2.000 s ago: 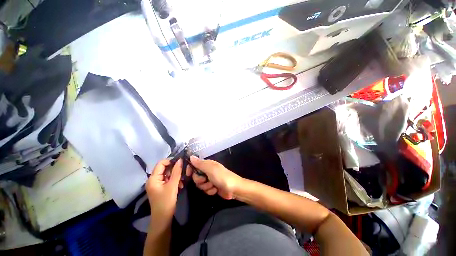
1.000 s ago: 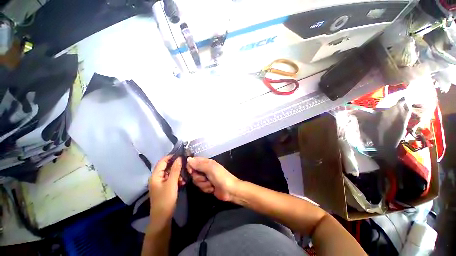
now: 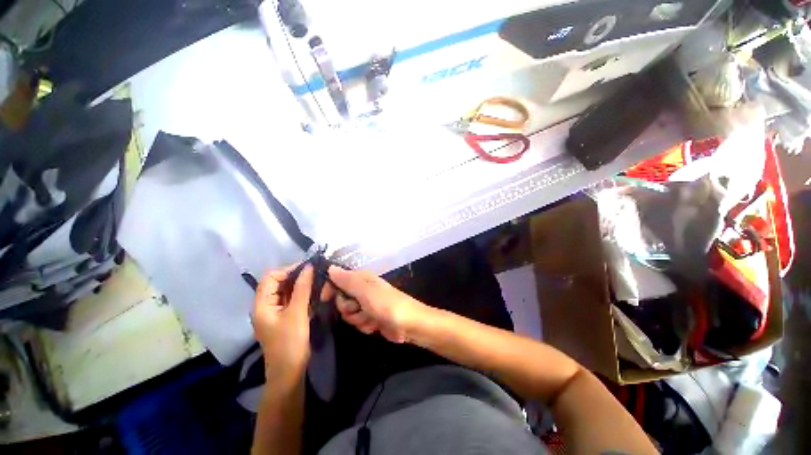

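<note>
A garment panel [image 3: 200, 235], pale grey-white with a dark band along its right side, lies over the left part of the table, its lower end at my hands. My left hand [image 3: 283, 311] pinches the dark edge of the panel at the table's front edge. My right hand [image 3: 378, 305] is closed beside it, touching the same dark cloth; a small dark slim item shows at its fingers, too unclear to name. The fingertips hide the exact spot being worked.
The white sewing machine [image 3: 453, 62] stands behind. Scissors [image 3: 498, 129] and a black block [image 3: 618, 124] lie on its bed. A cut-piece stack [image 3: 62, 213] is at left. A scrap carton [image 3: 578, 284] is at right, a blue basket [image 3: 182, 413] below left.
My left hand has shifted slightly left and up. My right hand has turned slightly and still works close beside it. The panel stays nearly in place; the whole view has shifted a little.
</note>
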